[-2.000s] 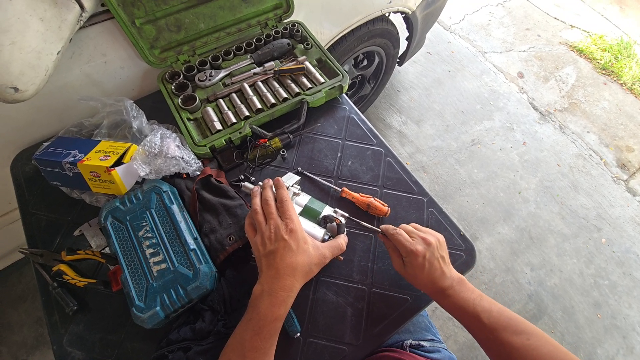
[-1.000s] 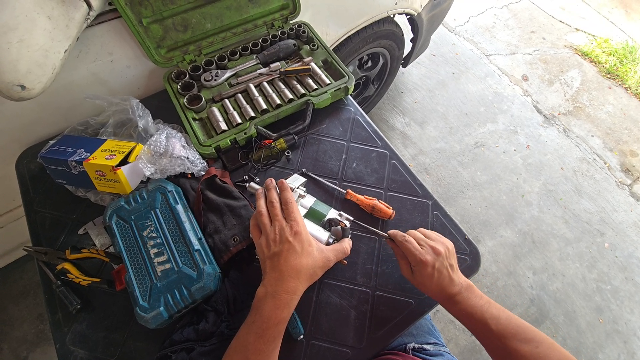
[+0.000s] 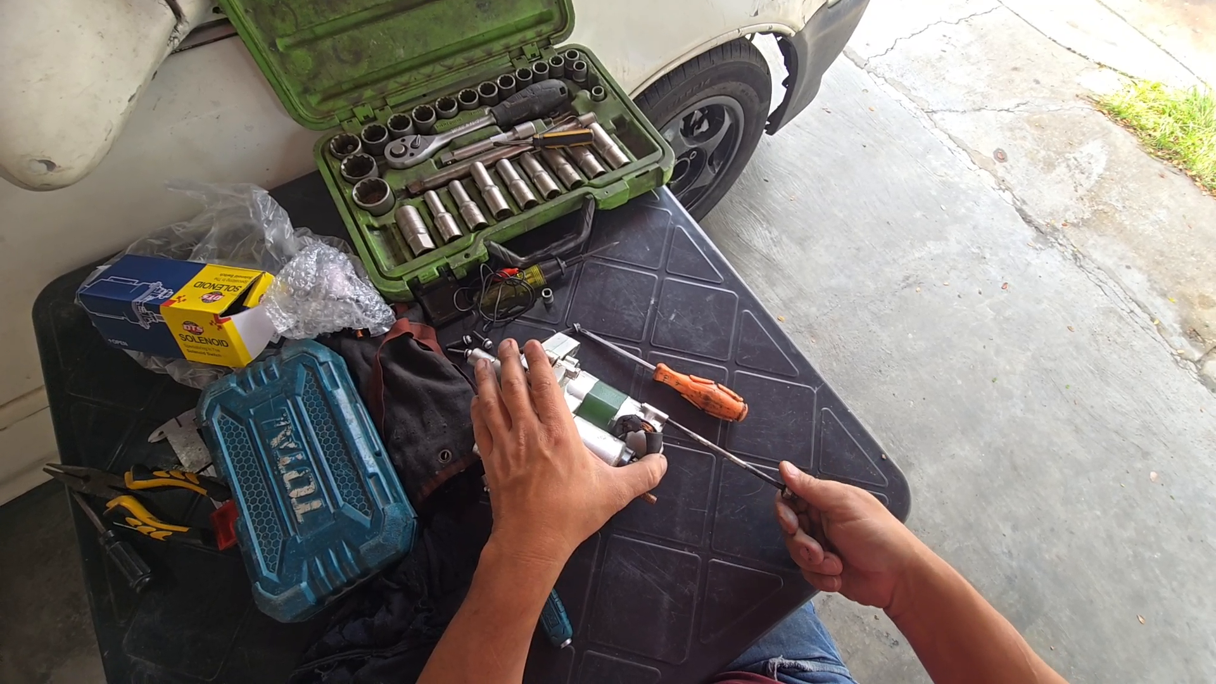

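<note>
A silver metal motor unit with a green band (image 3: 601, 405), apparently a starter motor, lies on the black table. My left hand (image 3: 551, 456) spreads over its near side, fingers across the top and thumb at its right end, bracing it; the palm hides part of the body. In my right hand (image 3: 822, 532) is a screwdriver, its handle mostly hidden by the fingers. The screwdriver's thin shaft (image 3: 727, 453) points up and left, its tip at the right end of the unit. An orange-handled screwdriver (image 3: 703, 391) lies just beyond the unit.
Behind stands an open green socket set case (image 3: 617, 195). Leftward are a solenoid box (image 3: 176, 309), bubble wrap (image 3: 328, 290), a teal tool case (image 3: 304, 484), yellow-handled pliers (image 3: 152, 503) and dark cloth (image 3: 408, 404). A test lead with a clip (image 3: 513, 285) lies near the green case.
</note>
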